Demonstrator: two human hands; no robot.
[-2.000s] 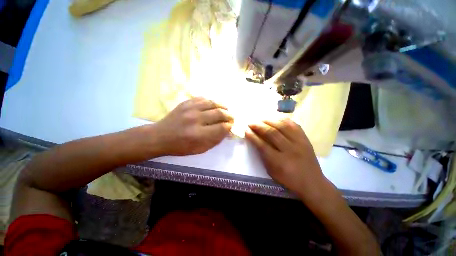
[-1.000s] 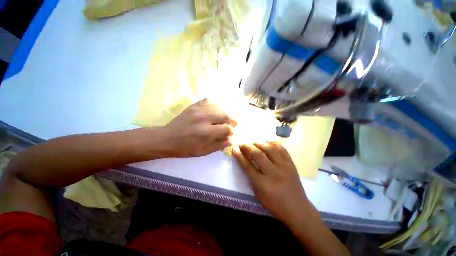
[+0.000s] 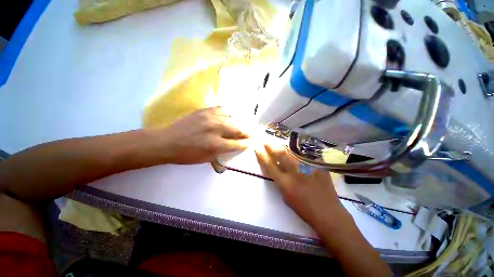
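Observation:
A pale yellow fabric panel lies on the white table left of the needle, with semi-sheer lace trim behind it. Glare washes out the cloth near the needle. My left hand lies on the fabric just left of the needle, fingers together at its edge. My right hand is flat just in front of the needle area, fingers pointing forward; glare hides what is under its fingertips. The white sewing machine with a blue stripe stands over the right side.
Blue-handled thread snips lie right of my right hand, near a black phone. Fabric scraps hang at the right. A yellow lace bundle lies at the far left. Yellow cloth shows below the table edge.
The view has shifted and shows more of the machine head. The panel's right part beside the machine has largely gone from view. A thin dark line now shows between my hands on the table.

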